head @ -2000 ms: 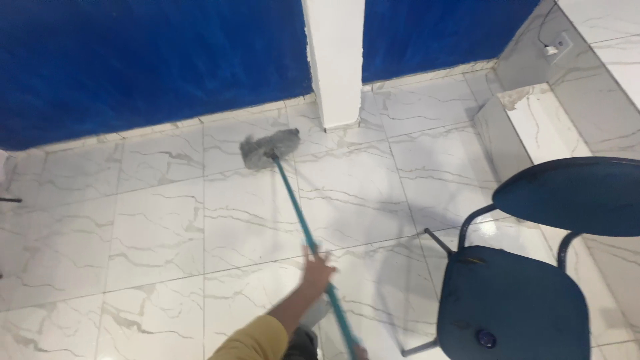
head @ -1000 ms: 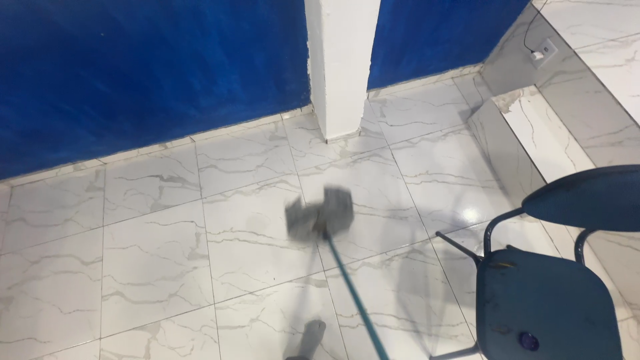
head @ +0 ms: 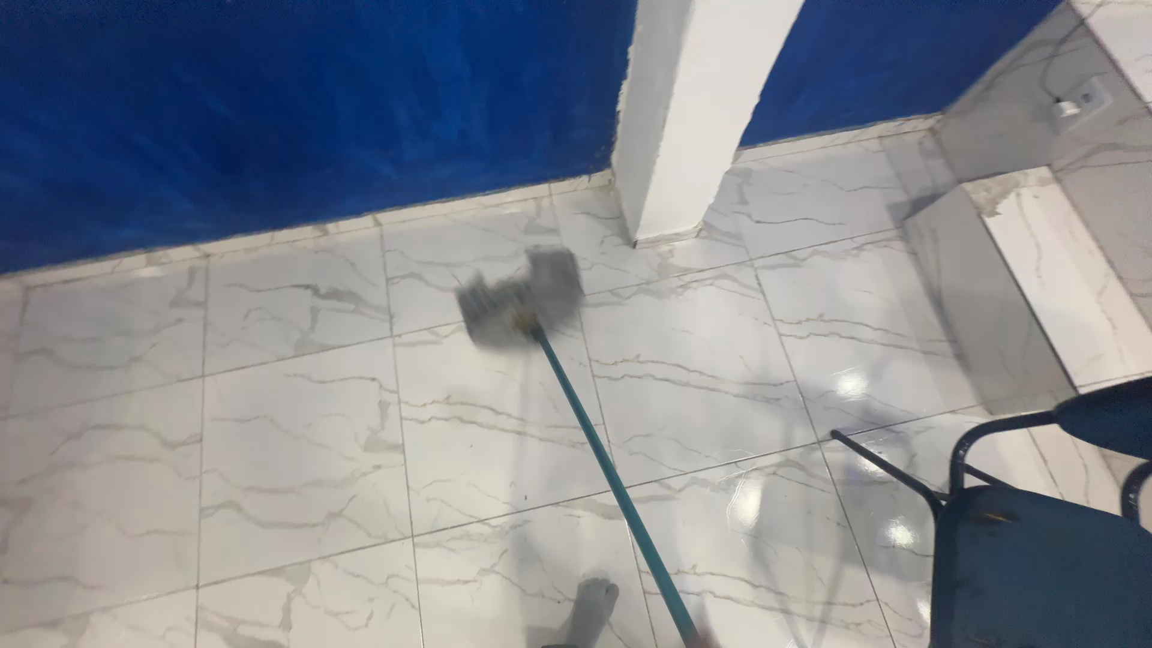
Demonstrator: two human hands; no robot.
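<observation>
A grey mop head [head: 522,301], blurred, is on the marble-patterned tile floor [head: 297,450], left of and below the foot of the white column. Its teal handle [head: 603,459] slants down to the right and leaves the view at the bottom edge. Beside the handle's lower end a blurred sliver of skin [head: 704,635] shows, too little to tell which of my hands it is or how its fingers lie. The rest of both hands is hidden below the frame. A dim grey foot-like shape [head: 594,605] shows at the bottom, left of the handle.
A blue wall [head: 315,117] with low skirting runs behind the white column [head: 693,117]. At the lower right stands a dark blue chair [head: 1044,567], one leg reaching toward the handle. A marble-faced ledge [head: 1044,261] and a wall socket with a plug [head: 1080,103] are at the right.
The mop head has moved left and closer to the blue wall since a second ago. The yellow-sleeved arm and hand seen on the handle two seconds ago are out of view.
</observation>
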